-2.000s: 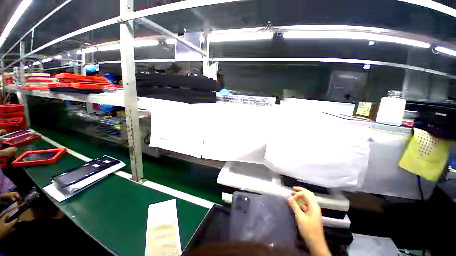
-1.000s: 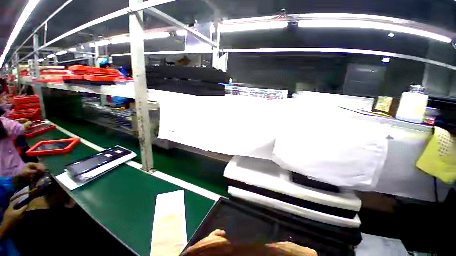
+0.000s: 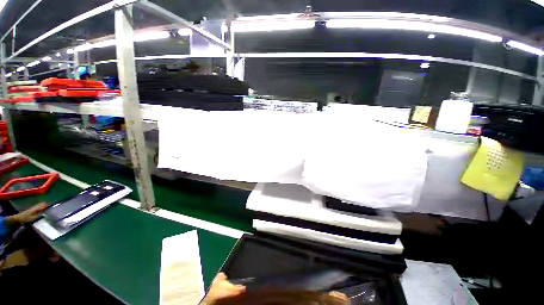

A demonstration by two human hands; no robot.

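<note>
A large black tray (image 3: 391,274) lies before me, cut off by the bottom edge. Inside it is a dark glossy surface (image 3: 280,262), perhaps a tablet, with shiny crinkled clear film (image 3: 362,293) at its lower right. My left hand (image 3: 223,289) is at the tray's lower left, its fingers pointing inward over the dark surface. My right hand (image 3: 337,297) shows only as blurred fingertips at the bottom edge, left of the film. What either hand grips is hidden.
A cream sheet (image 3: 181,271) lies left of the tray on the green surface (image 3: 122,256). White and black layers (image 3: 325,220) are stacked behind the tray. A phone-like device (image 3: 83,203) lies on white sheets. Another person's hand is at far left. A white post (image 3: 136,137) stands left. White printed paper lies right.
The grey-backed tablet, earlier raised in my right hand, no longer shows its back. Both hands are now low over the tray, and clear film shows at right. The view has shifted.
</note>
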